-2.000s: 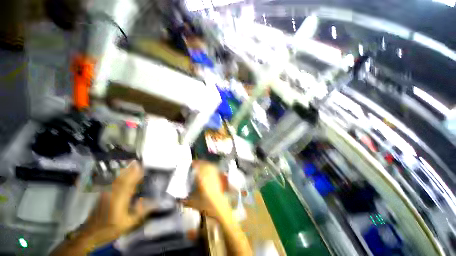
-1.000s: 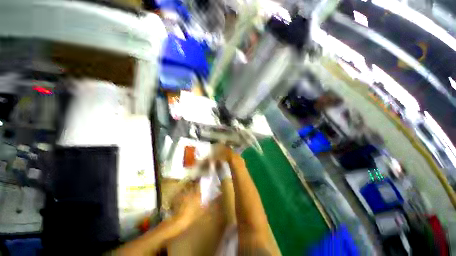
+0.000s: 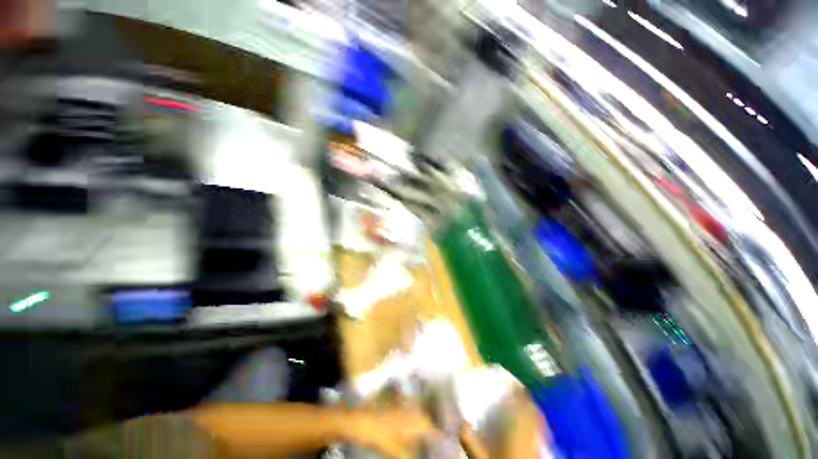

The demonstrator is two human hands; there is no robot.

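The frame is strongly blurred. My left hand (image 3: 386, 430) reaches in from the left along the bottom edge; its fingers are at a pile of blurred white things (image 3: 430, 350) on the tan bench (image 3: 363, 336). My right hand (image 3: 516, 426) is at the bottom, partly cut off by the edge, against a rounded white thing (image 3: 484, 390), possibly a white corded unit. The blur hides whether either hand grips anything.
The white machine table (image 3: 305, 255) is at left, with a black jig base (image 3: 235, 242), a lit blue touchscreen (image 3: 151, 306) and a red button (image 3: 317, 301). The press cylinder (image 3: 462, 112) stands beyond the bench. The green belt (image 3: 493, 296) runs at right, with a blue sheet (image 3: 578, 417).
Both hands have moved from near the press nest to the bottom edge, beside the white things. The view has shifted, bringing the touchscreen in. The white thing between my hands earlier can no longer be made out.
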